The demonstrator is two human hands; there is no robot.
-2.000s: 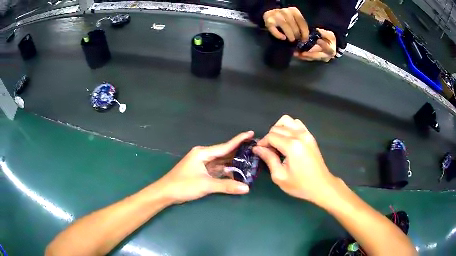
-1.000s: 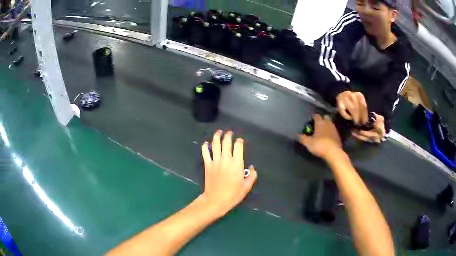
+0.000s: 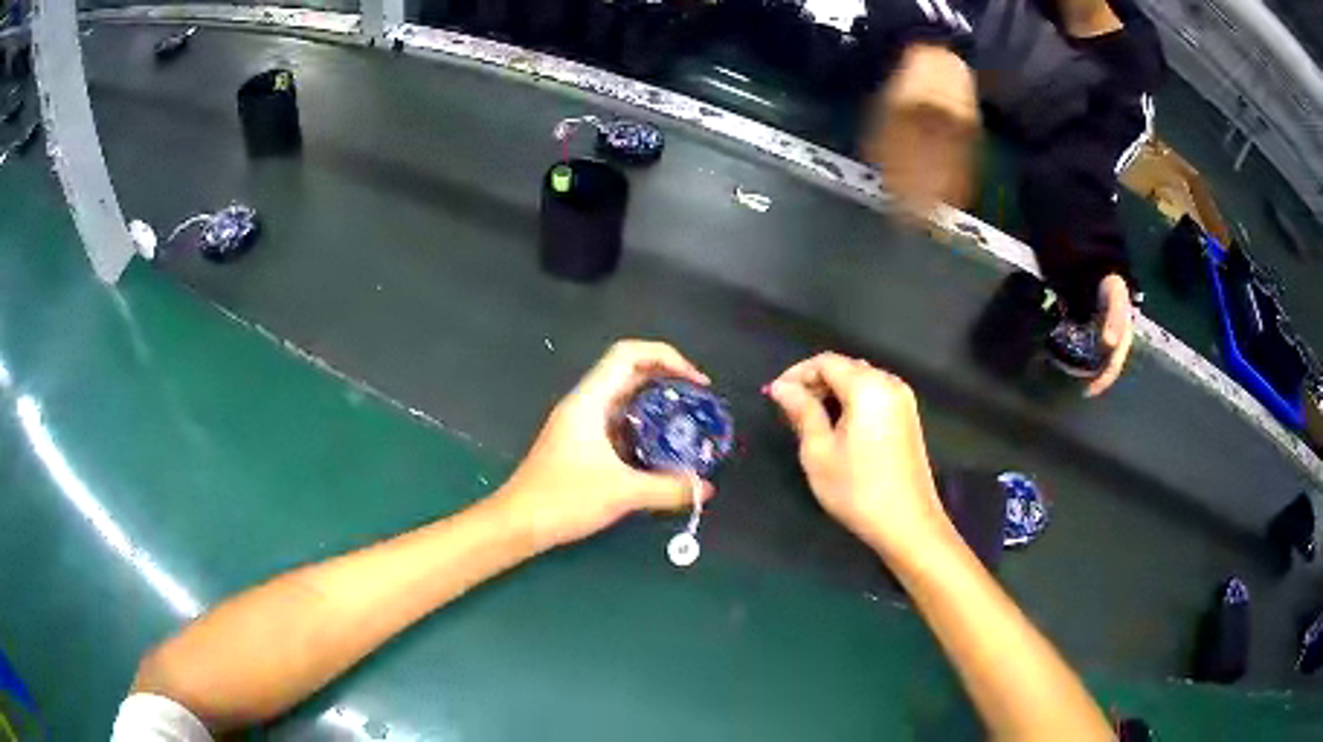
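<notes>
My left hand [image 3: 588,457] holds a round blue circuit board [image 3: 678,426] with white and silver specks, its face towards me, over the near edge of the belt. A white lead hangs from the board and ends in a small white disc [image 3: 683,549]. My right hand [image 3: 856,442] is just right of the board, thumb and fingertips pinched together at a tiny red thing [image 3: 768,389], perhaps a lead end. Whether a housing sits behind the board in my left hand is hidden.
Black housings stand on the dark belt [image 3: 421,276], one [image 3: 583,221] ahead of my hands. Boards with white leads lie beyond and at left. Another blue board [image 3: 1021,509] is right of my right wrist. A person in black works opposite, near a blue tray [image 3: 1251,348].
My left hand has gone from lying palm down over the belt to holding the board up. My right hand has come back from the far housing towards the board.
</notes>
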